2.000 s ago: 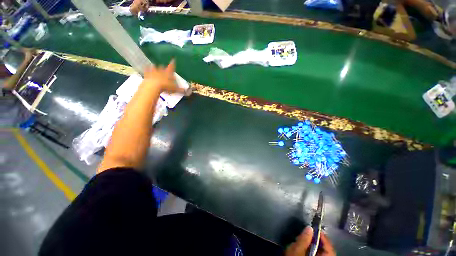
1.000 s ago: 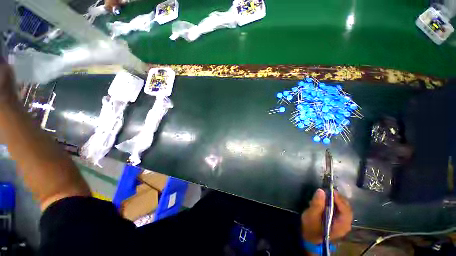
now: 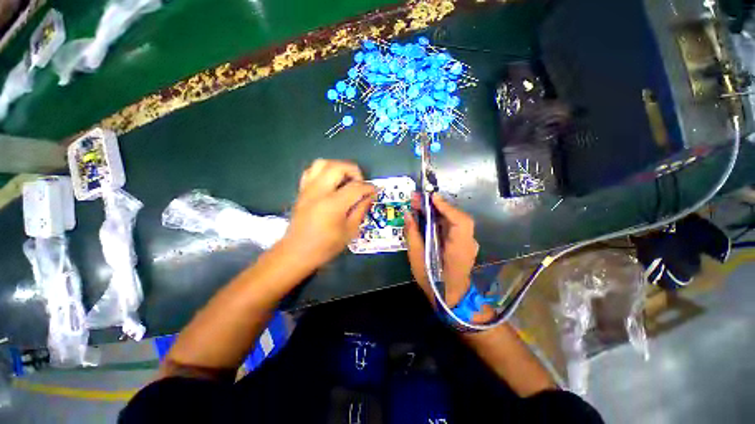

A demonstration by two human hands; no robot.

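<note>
An open white housing with a circuit board [image 3: 387, 217] lies on the dark green bench in front of me, its bagged cord [image 3: 223, 219] stretching left under my left wrist. My left hand [image 3: 331, 207] is over the housing's left side, fingertips bunched at the board; whether they hold a small part is hidden. My right hand [image 3: 447, 244] is at the housing's right edge and holds the soldering iron [image 3: 429, 182], tip pointing away from me toward the pile of blue disc components [image 3: 406, 87].
Another open housing [image 3: 96, 163] and a face-down one [image 3: 48, 205] lie at left with bagged cords. Small black parts trays [image 3: 526, 132] and a large dark box [image 3: 608, 91] are at right. A grey cable [image 3: 579, 242] loops from the iron. The rusty metal edge [image 3: 248, 70] borders the conveyor.
My left hand has come from the far left to the middle, where a housing now lies in front of me. My right hand still holds the iron, now beside that housing. The view has shifted.
</note>
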